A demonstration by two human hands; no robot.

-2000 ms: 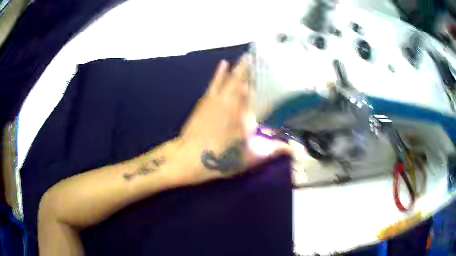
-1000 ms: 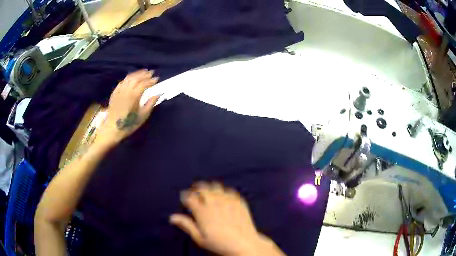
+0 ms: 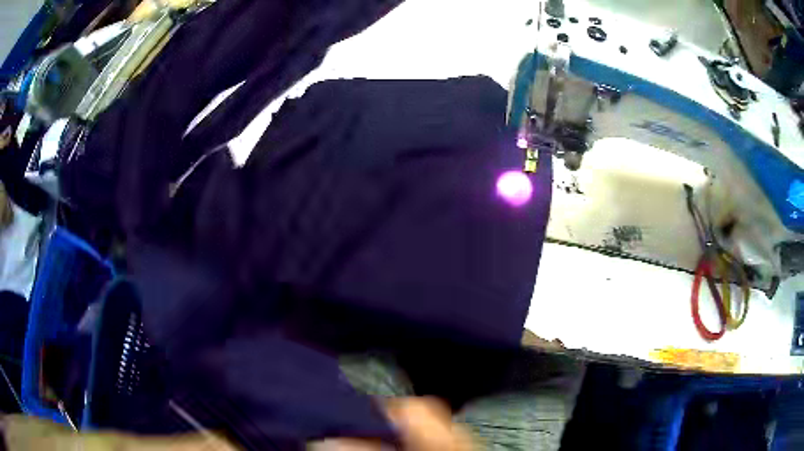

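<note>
A dark navy garment panel (image 3: pixel 414 203) lies across the table, left of and under the sewing machine head (image 3: pixel 564 97). Its lower part is bunched and hangs over the front edge. A pink light spot (image 3: pixel 515 188) glows on the cloth by the needle area. My right hand (image 3: pixel 429 425) is blurred at the bottom edge, touching the cloth's lower part; its grip is unclear. A blurred forearm, apparently my left, runs along the bottom left. A strip of skin shows at the bottom edge, but I cannot tell whether it is my left hand.
Scissors with red and yellow handles (image 3: pixel 723 295) lie right of the needle area. More dark cloth (image 3: pixel 238 53) lies at the upper left. Blue baskets (image 3: pixel 40 326) stand at the lower left. A worn yellow patch (image 3: pixel 696 358) marks the front table edge. Grey-clad lap (image 3: pixel 529 418) shows below.
Both hands have moved down from the middle and upper left of the cloth to the bottom edge. The cloth's lower left part is now bunched and folded. The view has shifted.
</note>
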